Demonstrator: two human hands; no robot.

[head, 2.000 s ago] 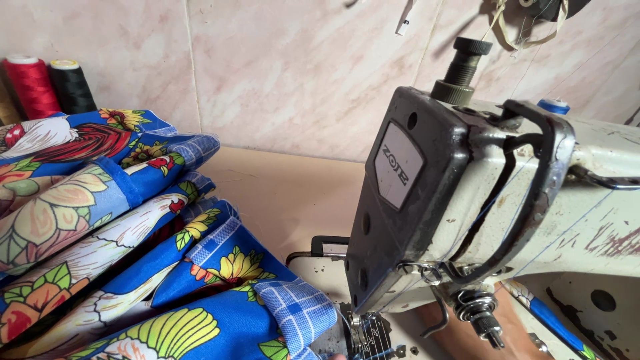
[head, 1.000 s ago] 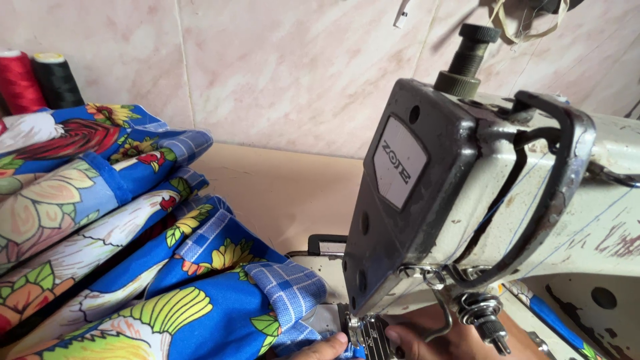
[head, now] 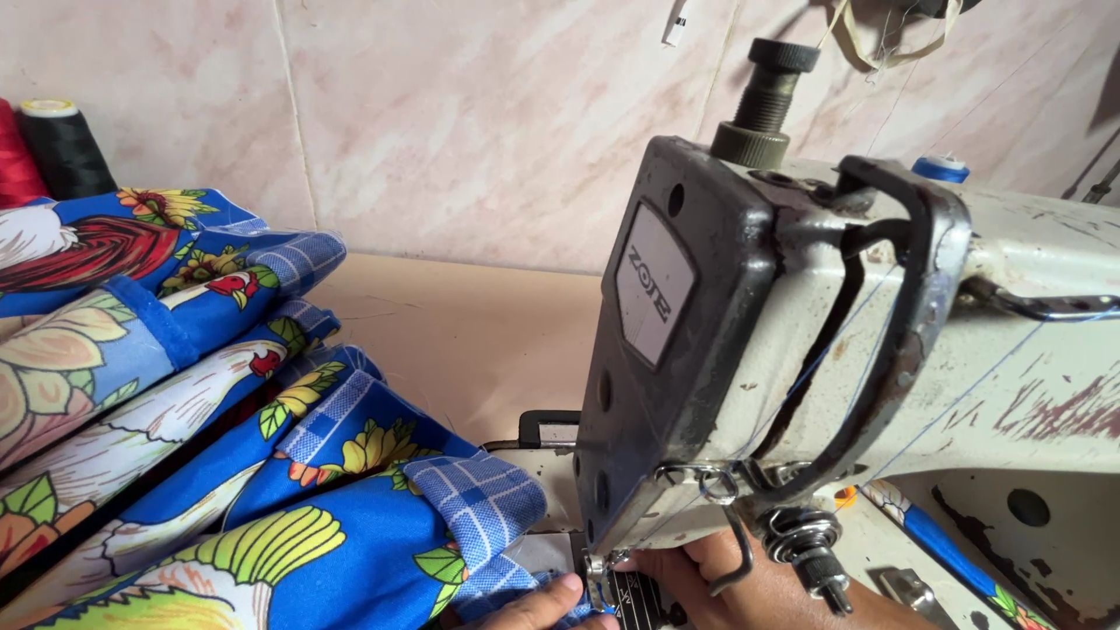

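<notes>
A Zoje sewing machine (head: pixel 682 350) stands at centre right, threaded with blue thread. At the bottom centre my left hand (head: pixel 534 608) presses blue checked fabric (head: pixel 477 499) beside the presser foot (head: pixel 599 582); its fingertips are close to the foot. My right hand (head: pixel 726 577) is behind the needle area, under the machine head, its fingertips near the foot and the marked needle plate (head: pixel 634 595). Whether it holds fabric is hidden. Blue printed fabric with roosters and flowers (head: pixel 350 560) lies in folds on the left and runs to the foot.
Red (head: pixel 17 157) and black (head: pixel 66 149) thread cones stand at the back left against the marbled wall (head: pixel 490 114). A blue thread spool (head: pixel 941 168) sits behind the machine arm. More printed fabric (head: pixel 954 551) lies under the arm. The tan tabletop (head: pixel 455 324) stretches behind the folds.
Two seconds ago my left hand was barely in view; it has come in to the fabric at the foot. My right hand has moved left to the needle area.
</notes>
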